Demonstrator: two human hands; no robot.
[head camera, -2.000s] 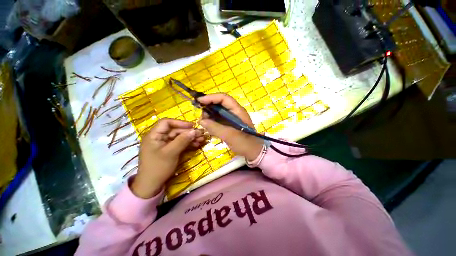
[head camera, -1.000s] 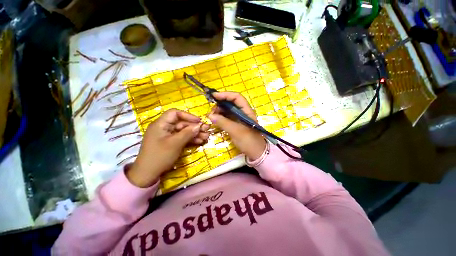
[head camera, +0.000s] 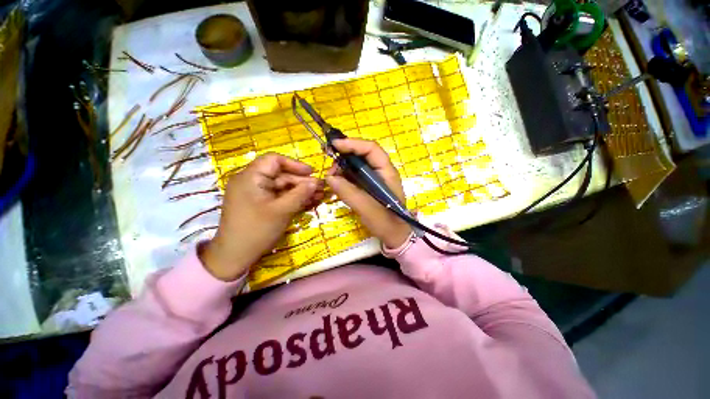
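Note:
The shiny yellow flexible circuit panel (head camera: 405, 117) with brown grid lines lies in front of me. My right hand (head camera: 370, 191) holds the black soldering iron (head camera: 366, 178), its metal tip pointing up and left above the panel, with the thin solder feed tube beside it. My left hand (head camera: 268, 204) is over the panel's left part, thumb and fingers pinched together close to my right fingertips. Something thin, perhaps a lead wire, seems to be between the fingers, too small to tell. Several lead wires (head camera: 191, 195) lie across the panel's left edge.
Loose wires (head camera: 136, 140) lie on the white board at left. A round tin (head camera: 223, 40), open brown box (head camera: 311, 35), dark cutters (head camera: 399, 48) and phone (head camera: 430, 23) are beyond the panel. A black box (head camera: 553, 101) with cables and a green spool (head camera: 574, 27) stand at right.
The view has shifted, showing more of the phone and green spool. Both hands stay close together over the panel, and the iron is still in my right hand.

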